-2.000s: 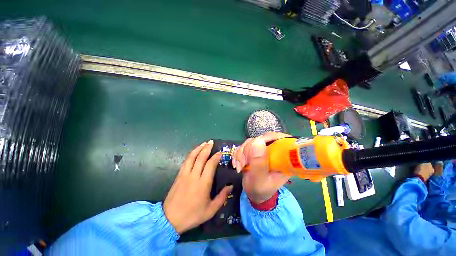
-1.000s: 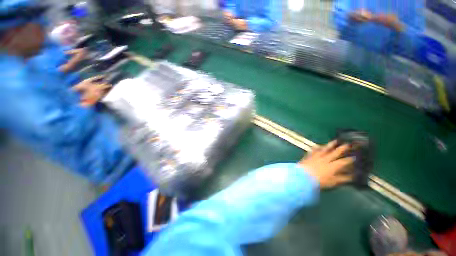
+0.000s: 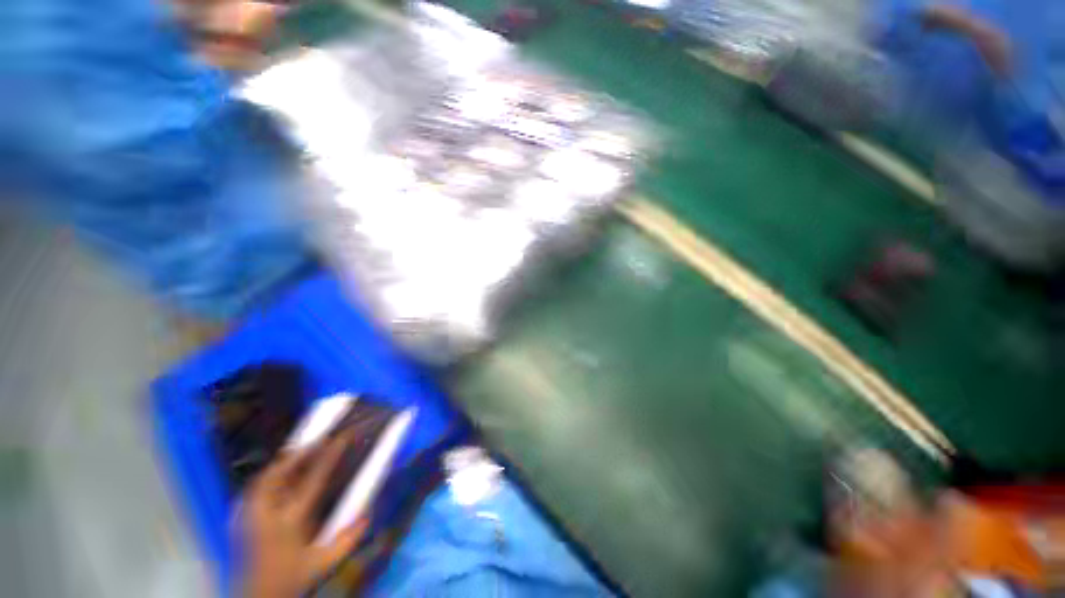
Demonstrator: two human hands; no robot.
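The picture is strongly blurred. My left hand point(image 3: 286, 514) is at the lower left over a blue bin point(image 3: 181, 409). Its fingers and thumb lie around a dark phone in a white-edged tray point(image 3: 374, 473), which is tilted. A black phone-sized piece point(image 3: 257, 409) lies in the bin beside it. My right hand point(image 3: 893, 540) is at the lower right edge, partly cut off, around the orange electric screwdriver point(image 3: 1004, 540). A round silvery screw dish point(image 3: 870, 477) is just behind that hand.
A stack of shiny clear blister trays point(image 3: 467, 175) stands on the green bench beyond the bin. A pale rail point(image 3: 771, 310) crosses the bench. A dark blurred piece point(image 3: 890, 280) lies past the rail. A person's blue sleeve point(image 3: 152, 175) is at the left; another person is at the upper right.
My left hand has moved from the dark piece by the rail down to the blue bin and closed on the white-edged tray, now tilted. The view has swung left and down.
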